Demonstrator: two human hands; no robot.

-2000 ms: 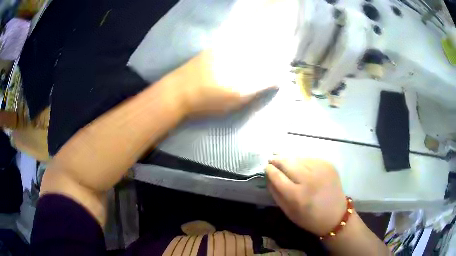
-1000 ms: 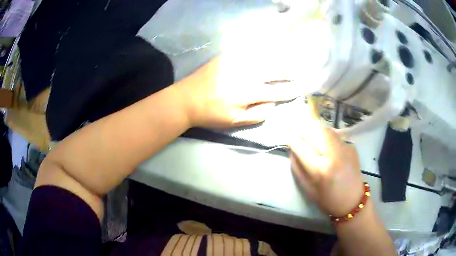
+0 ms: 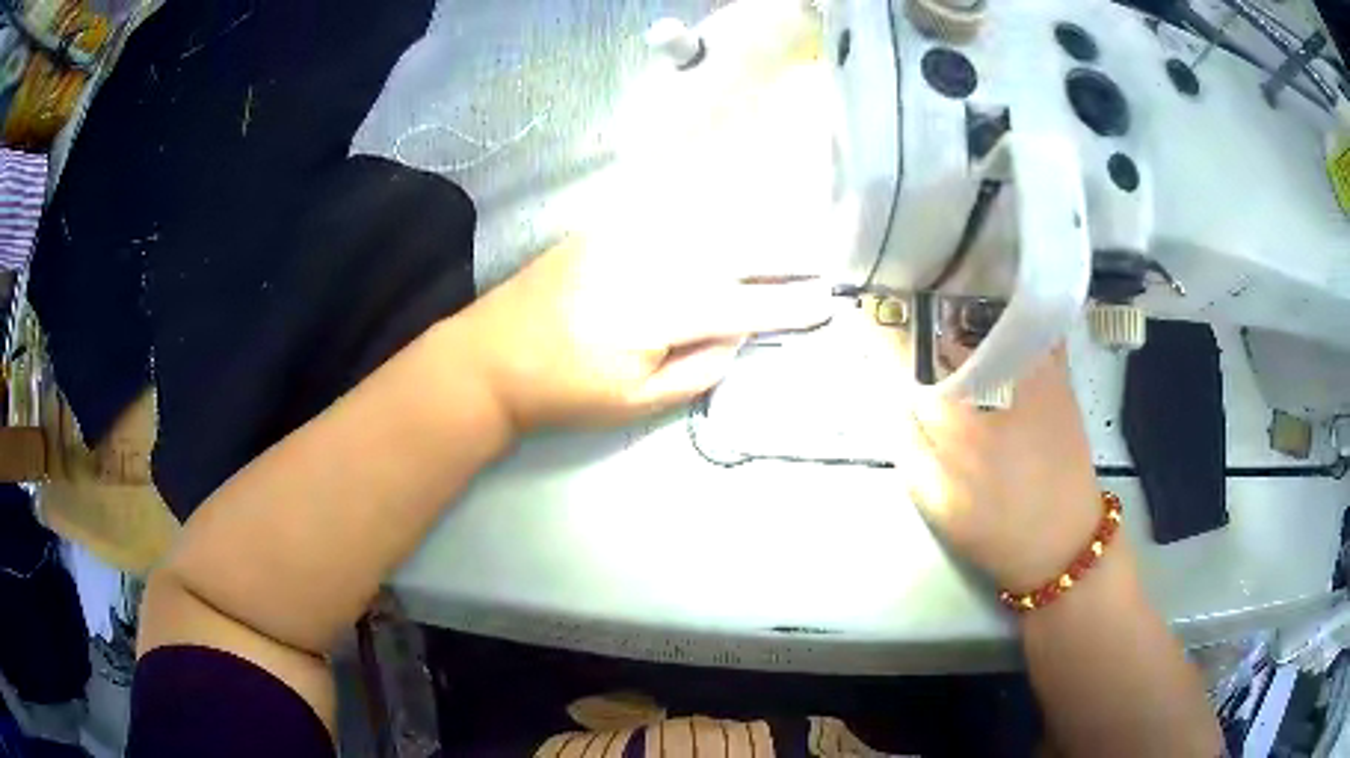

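Note:
A pale cloth piece (image 3: 807, 407), washed out by glare, lies under the head of the white sewing machine (image 3: 948, 178); a dark thread-like line marks its near edge. My left hand (image 3: 652, 319) lies flat on it left of the needle area, fingers towards the needle. My right hand (image 3: 999, 459) rests at its right side, close in front of the machine head, fingertips lost in glare and partly behind the white guard. I cannot tell whether it pinches the cloth. Large dark panels (image 3: 296, 282) lie at the left.
A small dark pointed piece (image 3: 1176, 430) lies flat on the machine bed at the right. A loose white thread (image 3: 474, 153) lies on the table behind my left arm. A brown wooden surface (image 3: 111, 489) is at the left. The table's front edge (image 3: 711, 644) curves before me.
Both hands have moved with the pale cloth to the needle area, my right hand rightward. The striped surface and dark layer seen earlier at its near edge no longer show clearly. The view has shifted.

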